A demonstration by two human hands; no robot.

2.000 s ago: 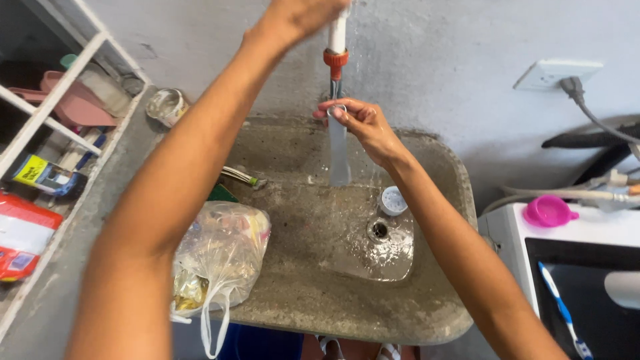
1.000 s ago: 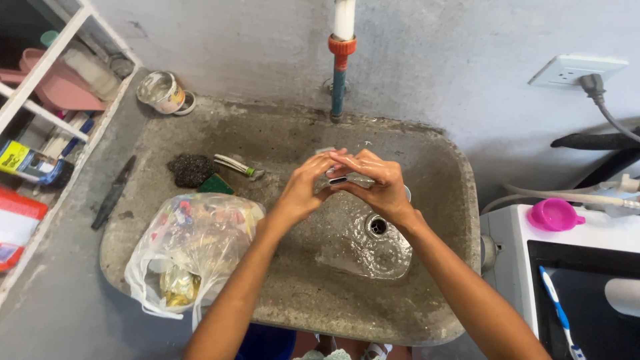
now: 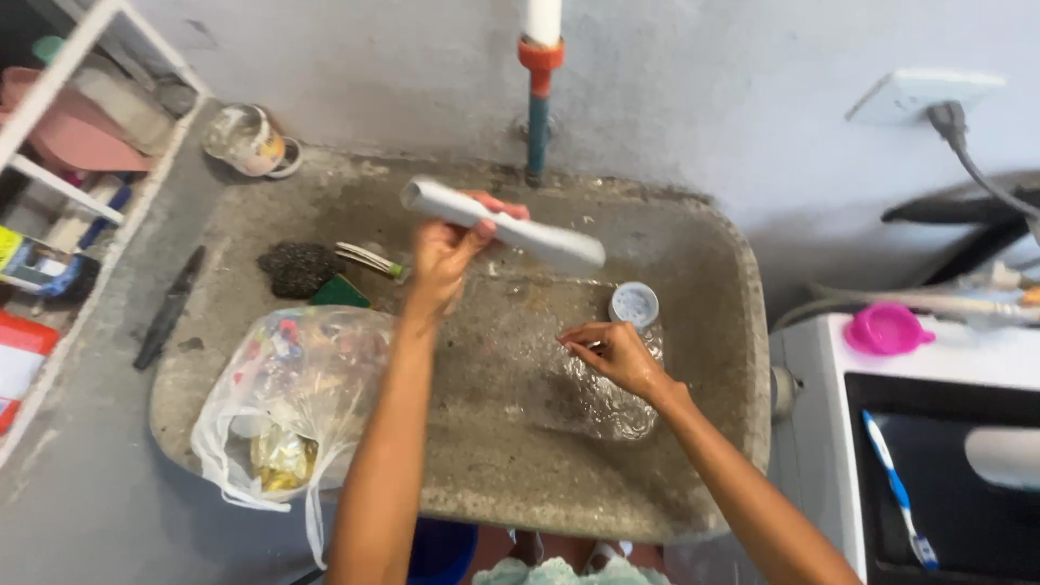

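Observation:
My left hand (image 3: 455, 252) grips a pale, translucent tube-like object (image 3: 528, 236), blurred and tilted down to the right, above a concrete sink (image 3: 504, 463). Lower and to the right is my right hand (image 3: 613, 353), its fingers bent with nothing visible between them, above shallow water in the basin. Just above that hand a small round whitish container (image 3: 634, 305) sits in the sink. The water pipe (image 3: 538, 122) with an orange-red fitting comes down the wall behind.
A plastic bag (image 3: 309, 366) of wrappers hangs over the sink's left front edge. Behind it lie a dark scouring pad (image 3: 301, 268), a green sponge (image 3: 340, 292) and a brush-like item (image 3: 370, 260). A knife (image 3: 169, 309) lies left; a toothbrush (image 3: 900, 487) and pink cup (image 3: 887, 329) rest right.
My hands, together over the sink one second ago, are now apart. The left has moved left and back with the tube-like object; the right has moved right and forward, toward the drain.

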